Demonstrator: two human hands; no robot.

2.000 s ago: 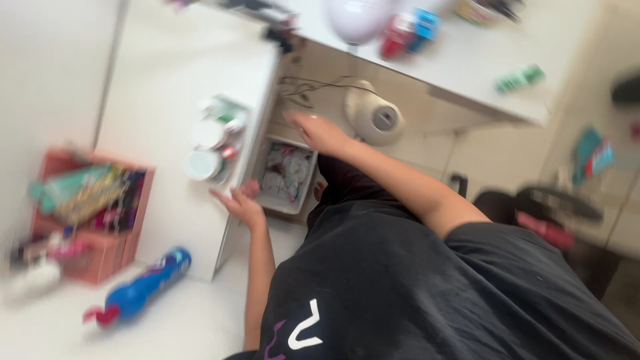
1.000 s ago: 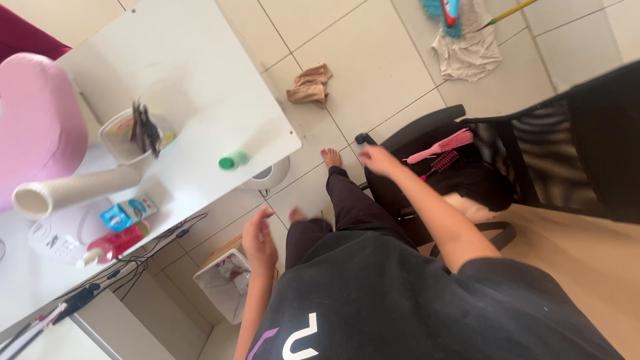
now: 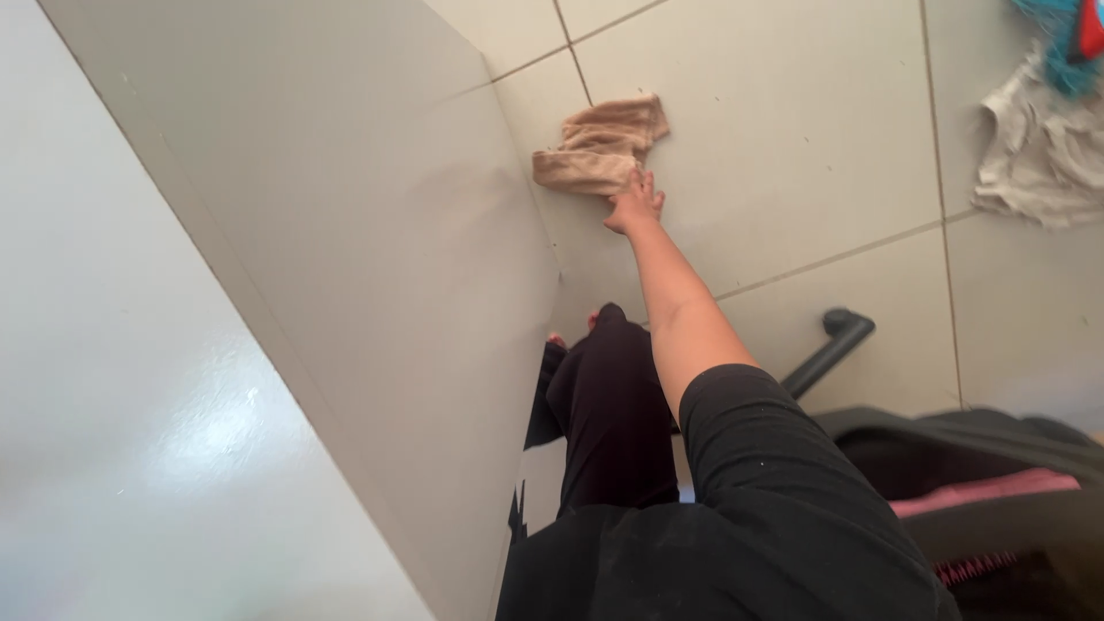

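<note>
My right hand (image 3: pixel 636 205) reaches down to the tiled floor, its fingertips at the lower edge of a crumpled tan cloth (image 3: pixel 608 142). The fingers are spread; whether they touch the cloth or lie just beside it is hard to tell. The cloth lies flat with folds, close to the foot of a white desk's side panel (image 3: pixel 371 198). My left hand does not show in the head view.
The white desktop (image 3: pixel 172 388) fills the left side. A black chair (image 3: pixel 975 431) holding pink items stands at the lower right, its foot (image 3: pixel 828 354) sticking out. A whitish cloth (image 3: pixel 1044 155) lies at the upper right beside a teal fringed thing (image 3: pixel 1069 65).
My right hand has moved from beside the chair down to the tan cloth on the floor. My left hand has gone out of view. The view has swung closer to the floor.
</note>
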